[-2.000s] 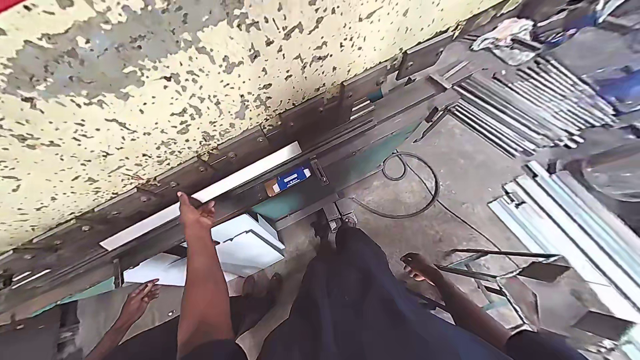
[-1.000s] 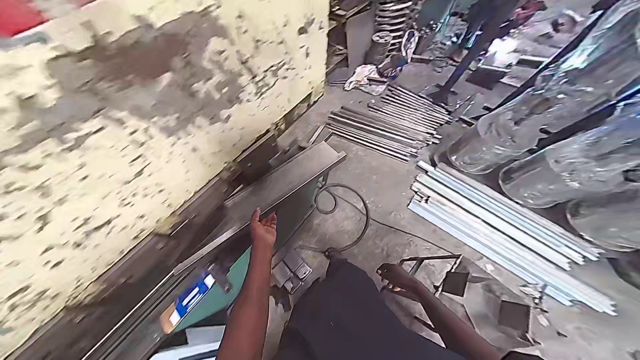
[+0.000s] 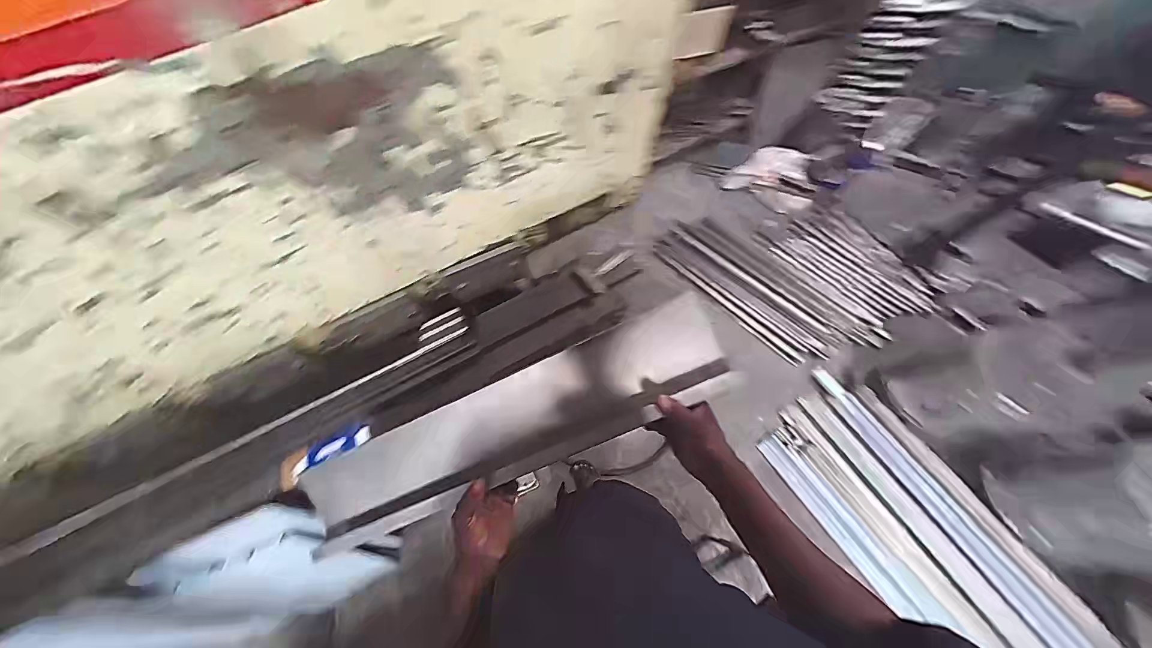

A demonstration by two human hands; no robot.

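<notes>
A long folded metal sheet (image 3: pixel 540 396), with a shiny broad face and a bent lower edge, lies slantwise in front of me. My right hand (image 3: pixel 691 436) grips that edge near its far right end, thumb on top. Farther left, my left hand (image 3: pixel 484 526) is at the same edge, its fingers curled against it; blur hides the exact hold. A small blue and white box (image 3: pixel 335 448) with a brown end is beside the sheet's left end.
A peeling painted panel (image 3: pixel 360 162) rises behind a dark machine bed. Thin metal bars (image 3: pixel 765 288) and pale long profiles (image 3: pixel 918 504) lie on the floor to the right. Pale folded sheet pieces (image 3: pixel 243 558) are at lower left. A cable curves beneath the held sheet.
My right hand, apart from the metal one second ago, now grips the sheet's edge. The sheet is now turned with its broad face toward me. The view has shifted.
</notes>
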